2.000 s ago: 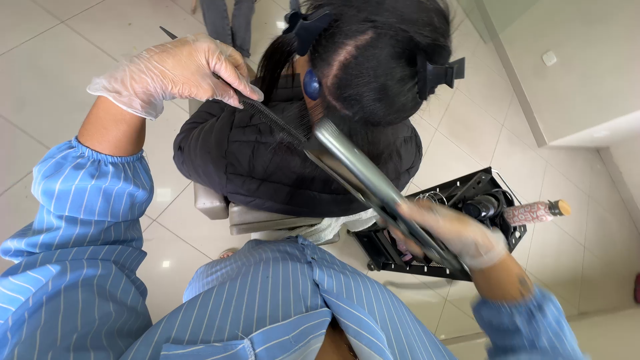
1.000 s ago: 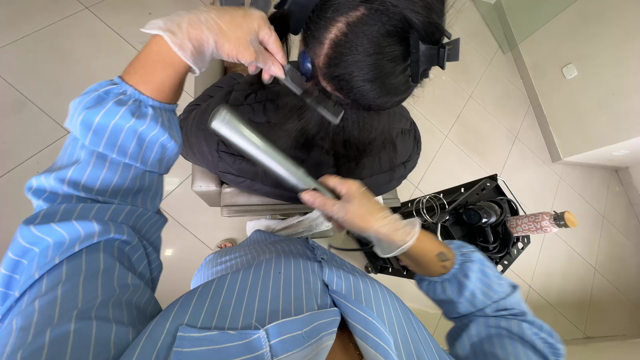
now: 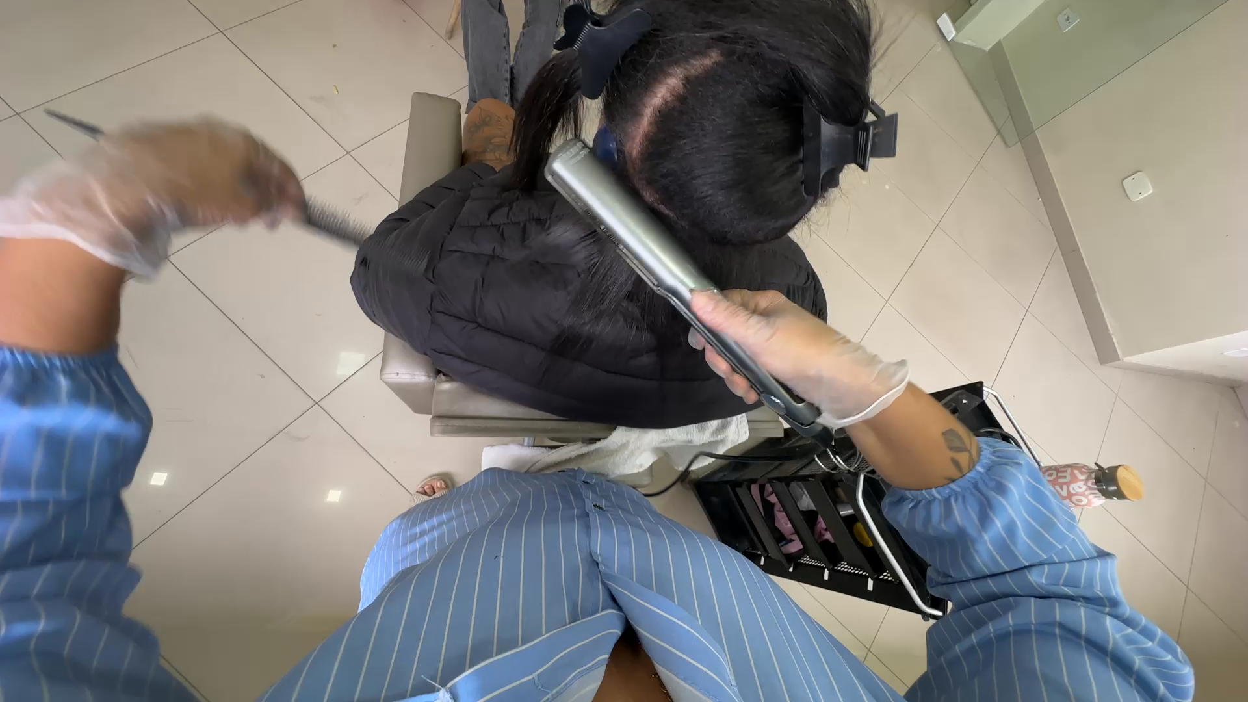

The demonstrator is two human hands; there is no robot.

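My left hand [image 3: 210, 180], gloved and blurred by motion, grips a dark tail comb [image 3: 334, 222] at the left, its teeth near the shoulder of the seated person's black puffer jacket [image 3: 468, 283]. In my gloved right hand [image 3: 770, 341] is a grey hair straightener [image 3: 634, 219], slanting up to the left, with its plates against or close to the loose dark hair [image 3: 726, 166] at the back of the head. Whether hair lies between the plates cannot be told. One black claw clip [image 3: 604, 47] holds hair on the left side, another clip [image 3: 843, 146] on the right.
A beige salon chair [image 3: 409, 375] carries the seated person, with a white towel [image 3: 643, 450] at its back. The black trolley [image 3: 829, 575] stands at the lower right, beside a patterned bottle [image 3: 1077, 485]. Another person's legs [image 3: 502, 49] show at the top. A wall corner is at the right.
My left hand with the comb has moved left, away from the hair. The straightener in my right hand has moved right and up toward the head since one second ago.
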